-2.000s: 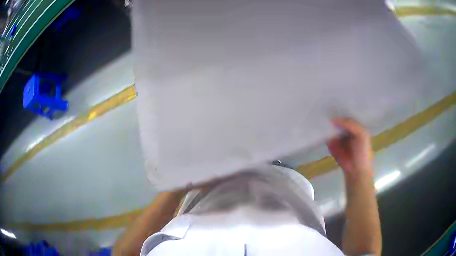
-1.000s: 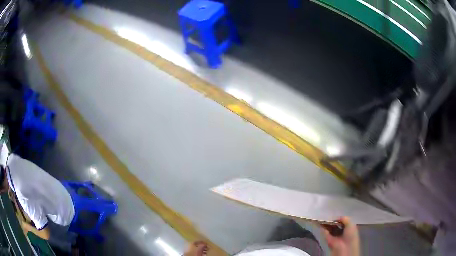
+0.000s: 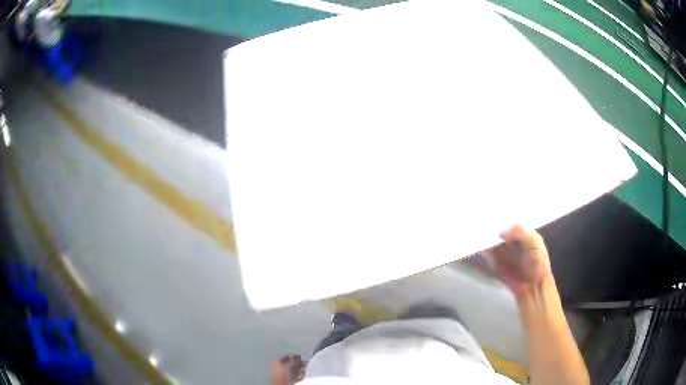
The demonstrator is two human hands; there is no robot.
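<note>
A large white carrier board (image 3: 406, 150) with rounded corners fills the middle of the view, tilted in front of my body. Its surface is overexposed and shows no parts on it. My right hand (image 3: 519, 259) grips its near edge right of the middle, thumb on top and fingers beneath. My left hand (image 3: 289, 369) is low at the bottom edge, small and partly cut off, apart from the board; its fingers look curled, and I cannot tell if it holds anything.
The green conveyor (image 3: 632, 120) with white strips runs behind the board to the upper right. A yellow line (image 3: 165, 195) crosses the grey floor on the left. Blue stools (image 3: 56, 350) stand at the lower left. A dark rack or frame (image 3: 635, 338) is at the lower right.
The view has turned from the floor and a dark frame to the conveyor. The board, seen nearly edge-on a second ago, now shows its broad face, still in my right hand.
</note>
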